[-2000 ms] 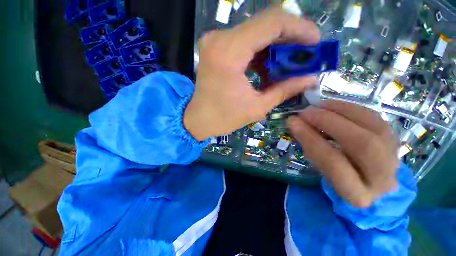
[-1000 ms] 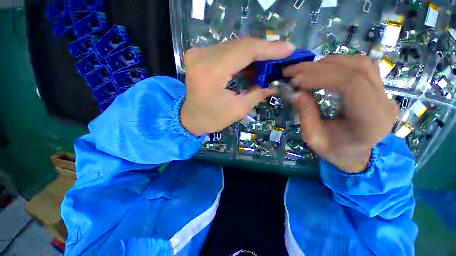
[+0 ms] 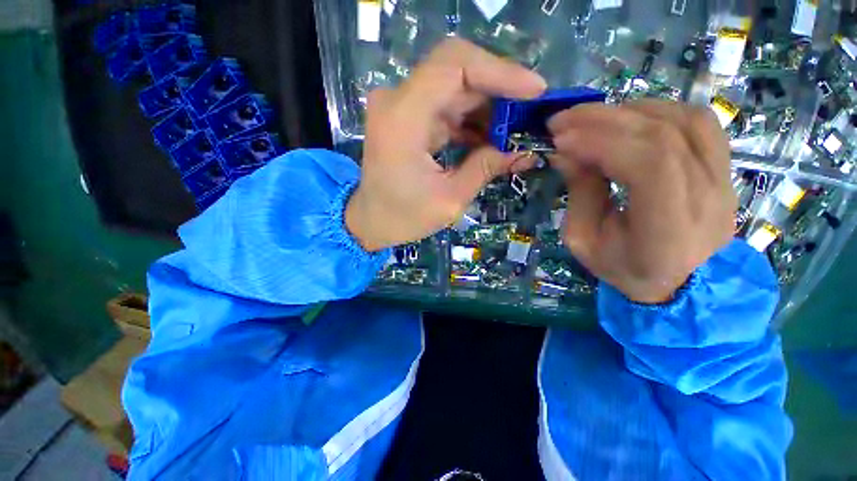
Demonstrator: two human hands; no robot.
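A blue housing point(image 3: 501, 125) is held above the clear compartment tray, its open side towards my right hand. My left hand point(image 3: 413, 150) grips the housing's left end between thumb and fingers. My right hand point(image 3: 648, 188) is at the housing's right part, its fingertips over the opening. A small board assembly point(image 3: 528, 150) with a thin dark wire shows at the lower edge of the housing, between the fingertips of both hands. The right fingers hide most of it, and how far it sits inside cannot be told.
The clear compartment tray point(image 3: 489, 302) holds many small boards, white batteries with yellow-orange ends and loose small frames. A black tray point(image 3: 94, 141) at the left holds rows of blue housings point(image 3: 202, 113). A cardboard box point(image 3: 99, 385) is at the lower left.
My right hand has come up from below the housing to its opening. The housing has turned and its cut-out face no longer shows. The small part is now at its lower edge.
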